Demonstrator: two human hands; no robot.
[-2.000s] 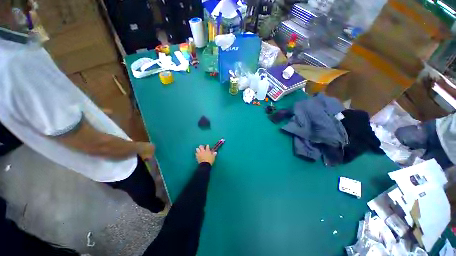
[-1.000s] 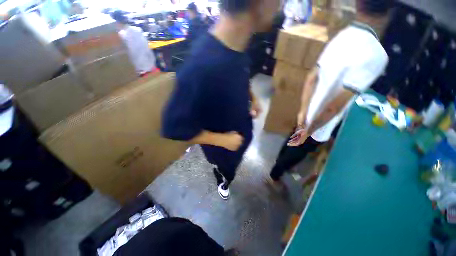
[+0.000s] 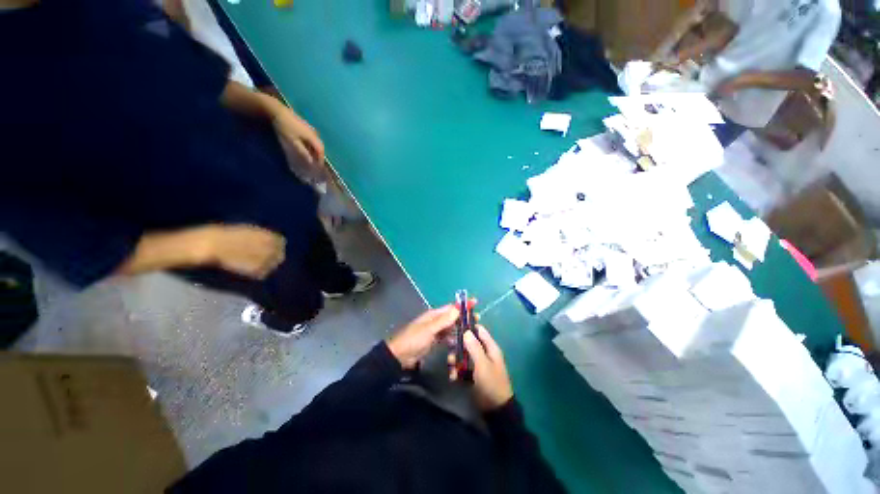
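Observation:
A small red and black utility knife [image 3: 464, 338] is held upright between my two hands, over the near edge of the green-topped table [image 3: 396, 164]. My left hand [image 3: 423, 335] touches its upper part with the fingertips. My right hand [image 3: 489, 370] grips its lower part, thumb along the side. Whether the blade is out cannot be told. A loose heap of white boxes or cards [image 3: 589, 207] lies on the table ahead to the right. A tall stack of white product boxes [image 3: 695, 386] stands in tight rows at the right.
A person in dark clothes [image 3: 145, 145] stands close at the left, hands near the table edge. Another person [image 3: 772, 68] works across the table. Grey clothing [image 3: 521, 58] and a small dark object [image 3: 352, 51] lie on the table. A large carton [image 3: 87, 425] stands at lower left.
The view has swung from the aisle back to the table. The knife, under one hand on the table two seconds ago, is now held up in both hands. The dark-clothed person is now beside the table.

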